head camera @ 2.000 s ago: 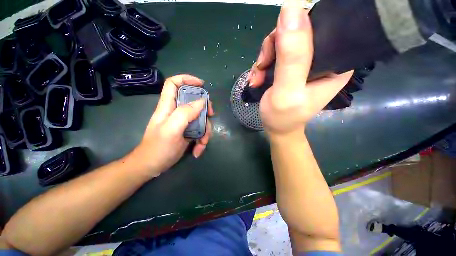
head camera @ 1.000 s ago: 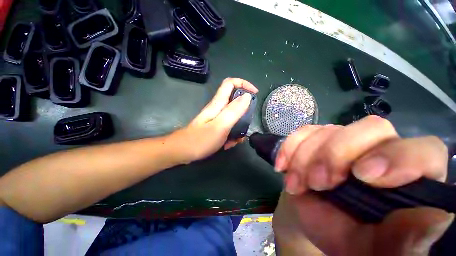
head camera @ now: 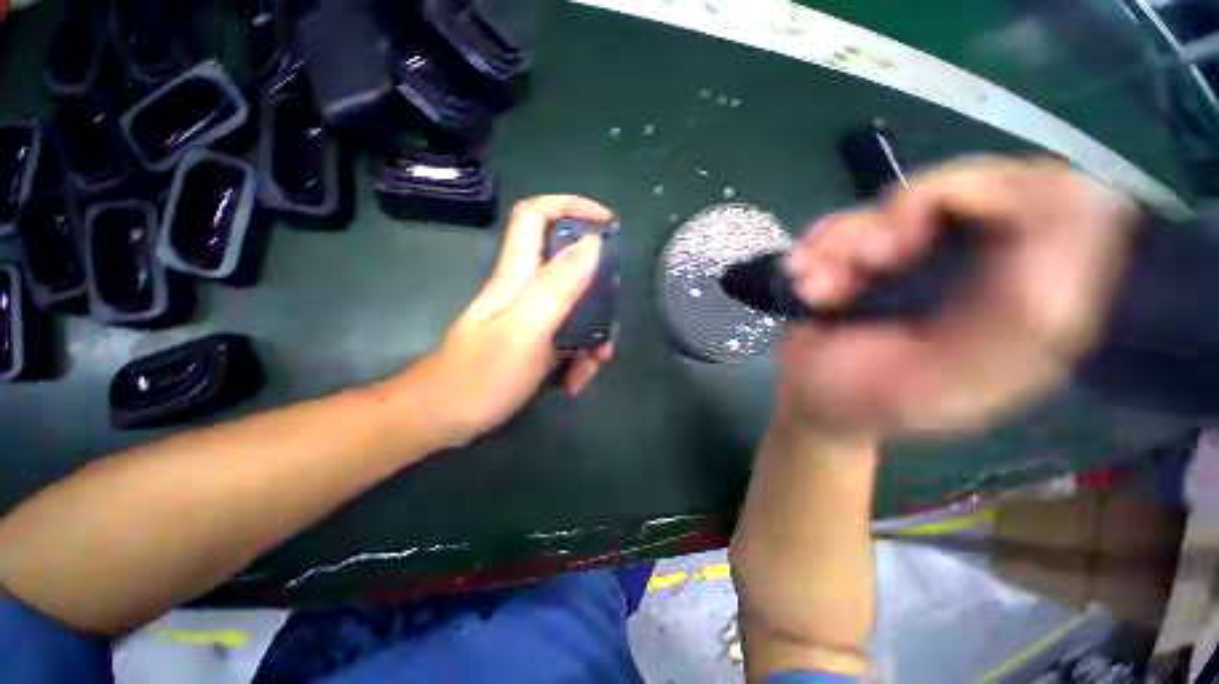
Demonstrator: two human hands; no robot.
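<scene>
My left hand [head camera: 501, 327] holds a small dark housing [head camera: 588, 287] upright above the green worktop, thumb on its face. My right hand [head camera: 936, 287], blurred, is closed around a black electric screwdriver [head camera: 762, 283]. The tool's dark nose points left, over the round silver-grey screw dish [head camera: 695, 301]. Small silvery screws cover the far part of the dish. Whether the tip touches the screws cannot be told. The dish lies just right of the housing.
Many black housings with grey rims [head camera: 124, 261] crowd the left and far left. One lies apart nearer me [head camera: 185, 380]. A black part [head camera: 872, 158] lies beyond my right hand. Pale specks dot the worktop beyond the dish. A white rail [head camera: 856, 56] borders the far side.
Over the last second the screwdriver nose has moved from the housing's lower end to over the dish. My right hand has moved away from me and turned. My left hand keeps hold of the housing.
</scene>
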